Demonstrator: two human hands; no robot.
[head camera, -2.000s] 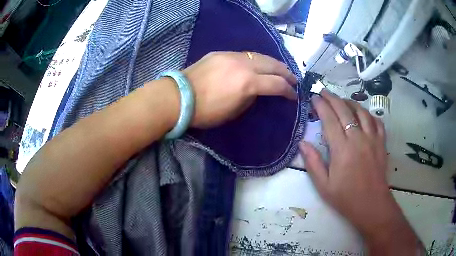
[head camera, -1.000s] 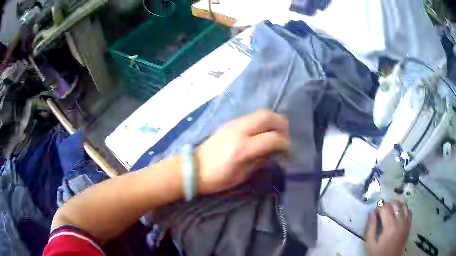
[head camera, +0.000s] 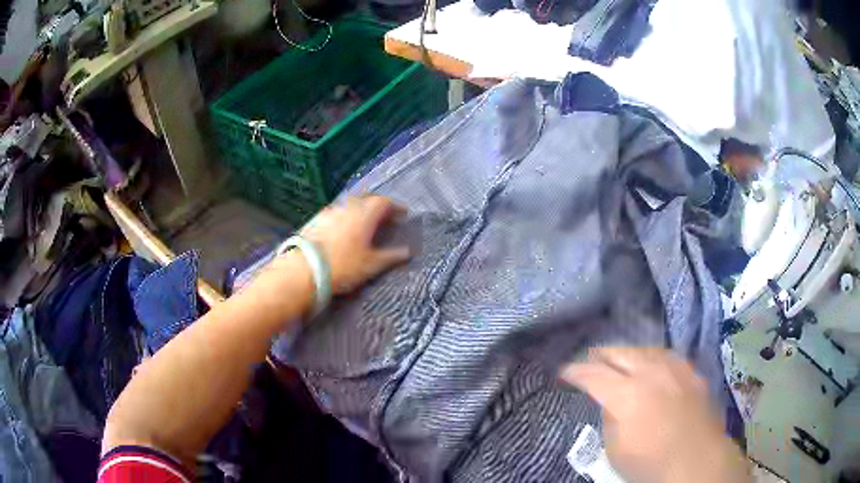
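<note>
The denim jacket (head camera: 528, 245) lies spread over the white table with its blue-grey underside and raised seams showing. My left hand (head camera: 363, 247), with a pale bangle at the wrist, rests on the jacket's left part with its fingers apart. My right hand (head camera: 651, 401) is blurred over the lower right of the jacket; whether it pinches cloth cannot be told. A white care label (head camera: 589, 455) shows beside my right hand. The pocket bag is not visible.
The sewing machine (head camera: 787, 236) stands at the right, with thread snips (head camera: 810, 445) on its bed. A green crate (head camera: 316, 141) is on the floor at the upper left. Blue denim garments (head camera: 94, 311) hang by a wooden rail (head camera: 156, 247) at the left. More denim (head camera: 611, 30) lies at the back.
The jacket has been spread out and now covers more of the table; the dark pocket bag no longer shows. My left hand has moved left, and my right hand has come from the machine bed onto the jacket.
</note>
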